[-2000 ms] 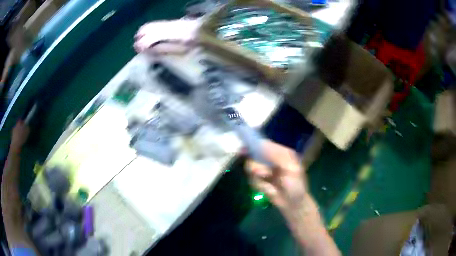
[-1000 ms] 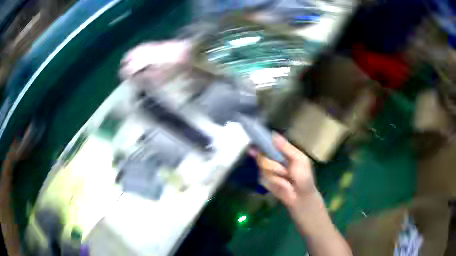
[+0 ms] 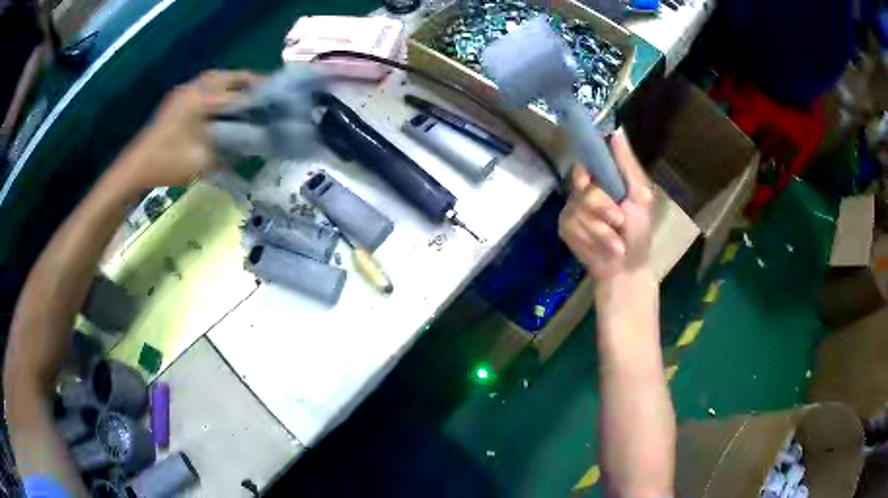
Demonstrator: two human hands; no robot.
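Note:
My right hand [image 3: 609, 219] grips the handle of a grey fan unit [image 3: 531, 63], its head raised in front of the circuit board box. My left hand [image 3: 190, 126] is over the bench's left part, closed around blurred grey plastic parts [image 3: 282, 122]; their exact shape cannot be told. A black electric screwdriver [image 3: 389, 165] lies on the bench between the hands, bit toward the front edge. Grey handle covers [image 3: 346, 209] lie beside it, and another [image 3: 453, 146] lies behind it. A hand tool with a tan handle [image 3: 371, 270] lies near them.
A box of circuit boards [image 3: 467, 34] and a pink block [image 3: 346, 44] stand at the back. Grey fan parts [image 3: 117, 389] and a purple cell [image 3: 160, 413] lie at lower left. An open cardboard box [image 3: 706, 146] and a blue parts box [image 3: 531, 282] are beyond the bench edge.
My left arm has swung in from the left edge, and its hand now holds grey parts over the bench. My right hand has raised the fan unit up and to the right, off the bench area.

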